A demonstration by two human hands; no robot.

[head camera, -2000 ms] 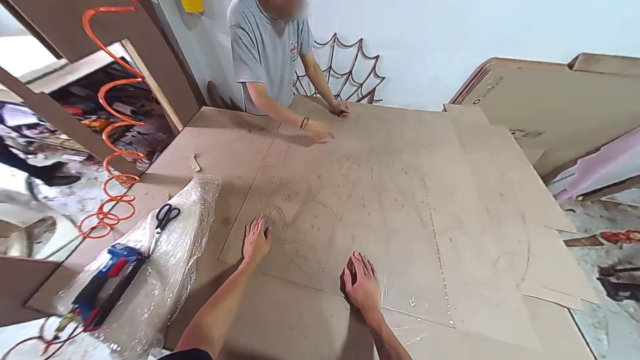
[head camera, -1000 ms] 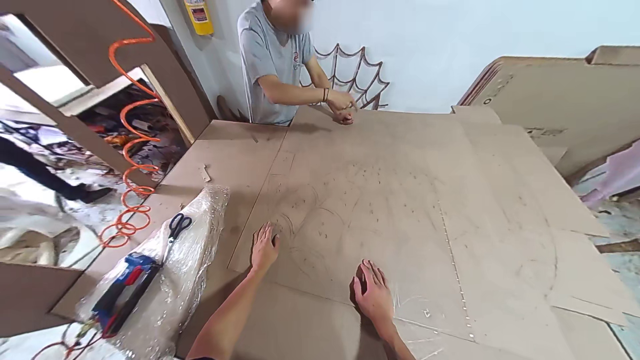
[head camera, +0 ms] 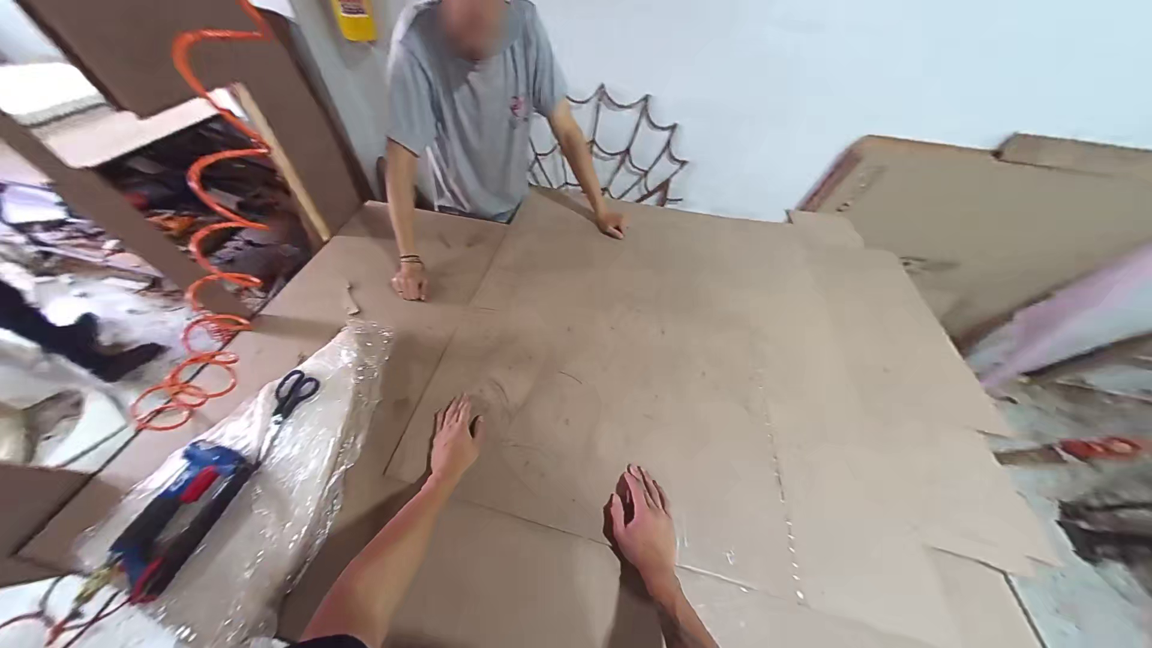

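Note:
My left hand (head camera: 455, 443) lies palm down on a large brown cardboard sheet (head camera: 648, 360), near its left edge, holding nothing. To its right, my right hand (head camera: 644, 524) rests on the same sheet by its front edge, fingers a little spread and nothing held. Faint curved marks show on the cardboard near my left hand. Left of my left arm, a pair of scissors (head camera: 286, 400) with black handles and a blue and black pneumatic tool (head camera: 180, 513) with a red part lie on clear plastic wrap (head camera: 310, 468).
Across the table a person in a grey shirt (head camera: 477, 108) leans with both fists on the cardboard. A coiled orange air hose (head camera: 211, 234) hangs at the left. A web-shaped metal frame (head camera: 621, 148) stands against the wall, and large cardboard sheets (head camera: 1008, 216) lean at the right.
The person opposite had their hands together over the far edge; now the hands are apart, each fist resting on the tabletop. My own hands have stayed in place on the cardboard.

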